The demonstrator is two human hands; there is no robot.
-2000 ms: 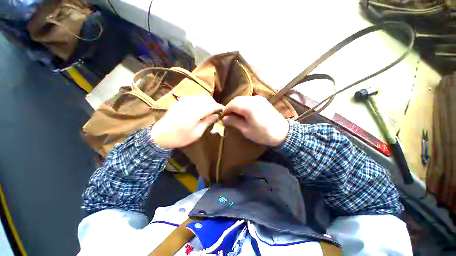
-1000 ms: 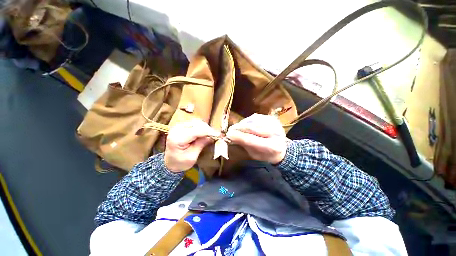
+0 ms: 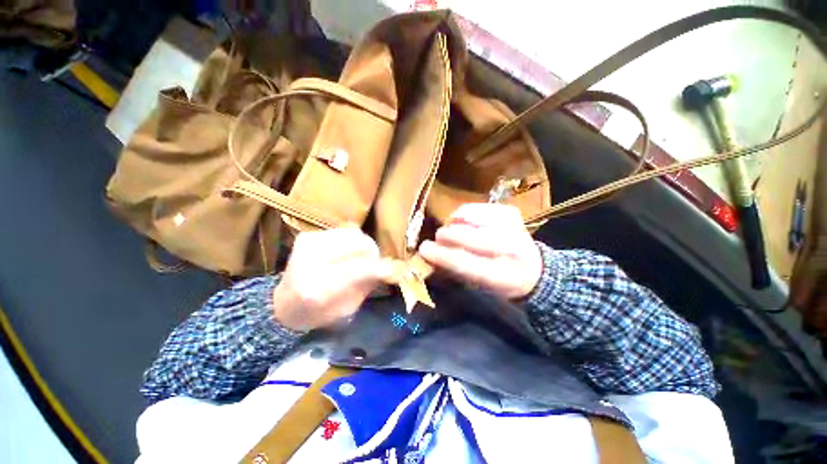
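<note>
The brown tote bag [image 3: 349, 149] lies open on the lap, its mouth towards me, with the zip [image 3: 435, 149] running along the inside. The light tan zip end tab [image 3: 414, 288], with a forked end, hangs between my hands. My left hand [image 3: 331, 274] pinches the bag mouth's near edge just left of the tab. My right hand [image 3: 485, 251] pinches the edge just right of it. The fingertips partly hide the pinched edge. A shoulder handle [image 3: 626, 68] loops to the right, and another loops at the left. A small shiny clasp [image 3: 334, 159] shows on the left panel.
A second brown bag [image 3: 186, 186] slumps at the left above the dark floor. On the white-topped table [image 3: 580, 36] at the right lie a hammer [image 3: 733, 168] and a small pointed tool [image 3: 798, 216]. A red strip [image 3: 694, 192] runs along the table edge. The dark apron [image 3: 462, 349] covers the lap.
The bag mouth has opened wider and now shows more of its inside. My hands came slightly apart around the tab. The view has shifted, and the hammer appears farther right.
</note>
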